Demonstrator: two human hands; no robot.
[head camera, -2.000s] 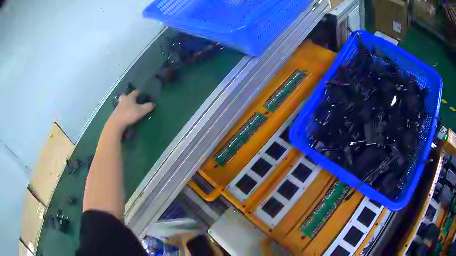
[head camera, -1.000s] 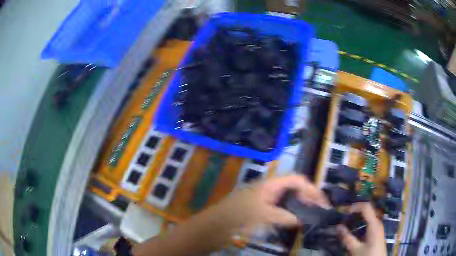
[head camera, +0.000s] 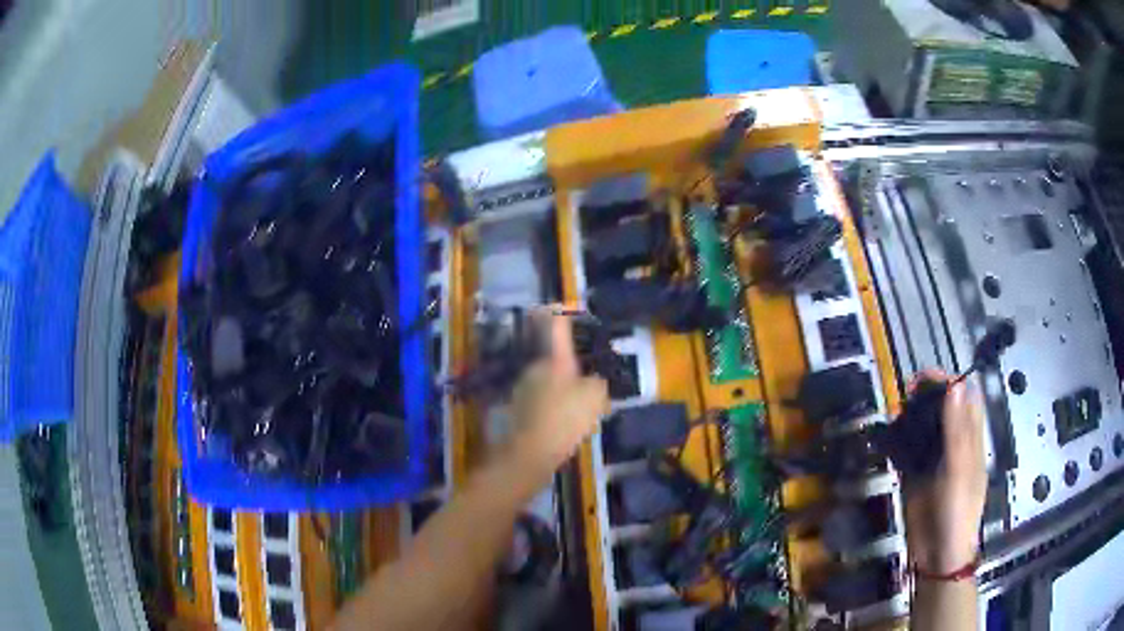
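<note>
An orange test tray (head camera: 659, 425) with a green connector strip (head camera: 731, 308) down its middle holds several black adapters (head camera: 647, 430) in its side slots. My right hand (head camera: 959, 462) is at the tray's right edge, closed around a black power adapter (head camera: 918, 425); its cord end sticks out over the metal plate. My left hand (head camera: 561, 401) is over the tray's left edge, blurred, with dark adapters or cords beside its fingers. Whether it grips one of them cannot be told. Some slots (head camera: 838, 334) between the adapters hold no adapter.
A blue bin (head camera: 419, 296) heaped with black adapters stands on trays at the left. A perforated silver plate (head camera: 1048, 308) lies at the right. Blue stools (head camera: 536, 77) stand beyond the trays. Another blue basket (head camera: 49, 296) and the green belt (head camera: 37, 555) are at the far left.
The view has swung right, from belt to loaded tray. My hands, together around a black adapter a second ago, are now apart, the left at the tray's left edge, the right at its right edge.
</note>
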